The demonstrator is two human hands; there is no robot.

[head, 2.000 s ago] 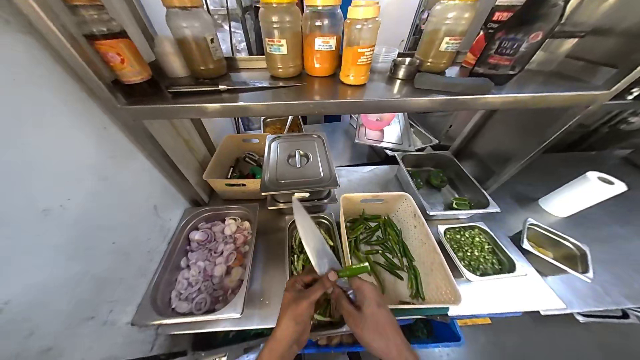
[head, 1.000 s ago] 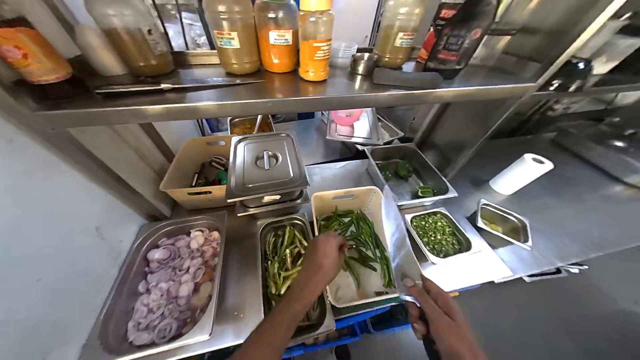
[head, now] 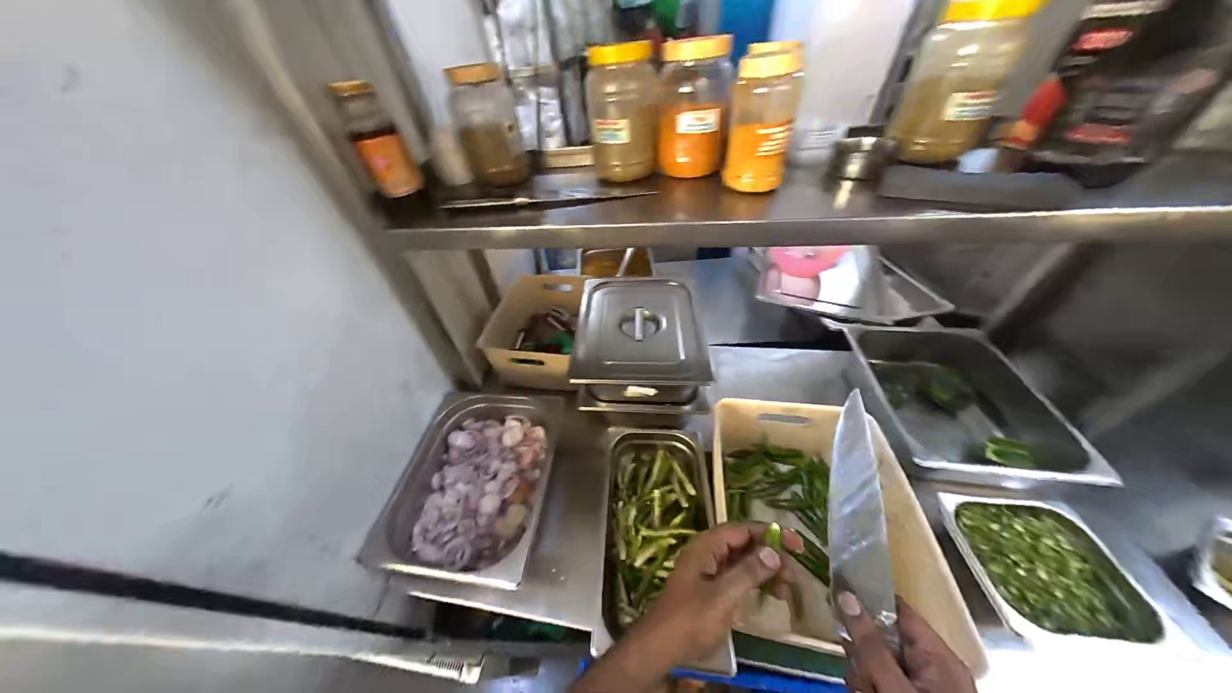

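Observation:
My left hand (head: 722,582) pinches a green chili (head: 774,539) between thumb and fingers, over the near left edge of a cream plastic basket (head: 924,520). Whole green chilies (head: 784,481) lie in that basket. My right hand (head: 890,645) grips a large kitchen knife (head: 859,500) at the handle end, its broad blade pointing up and away above the basket, apart from the chili. Just left of the basket, a narrow steel pan (head: 616,446) holds slit green chilies (head: 654,520), partly hidden by my left hand.
Sliced onions fill a steel pan (head: 385,525) at left. Behind stand a lidded steel container (head: 640,351) and a tan bin (head: 500,332). Chopped green vegetables fill a pan (head: 1141,577) at right, below a larger steel pan (head: 1020,385). A steel shelf (head: 712,231) with spice jars crosses above.
My left hand was reaching into the basket a second ago; now it is nearer me with a chili. The knife has stayed in my right hand. The view has swung left.

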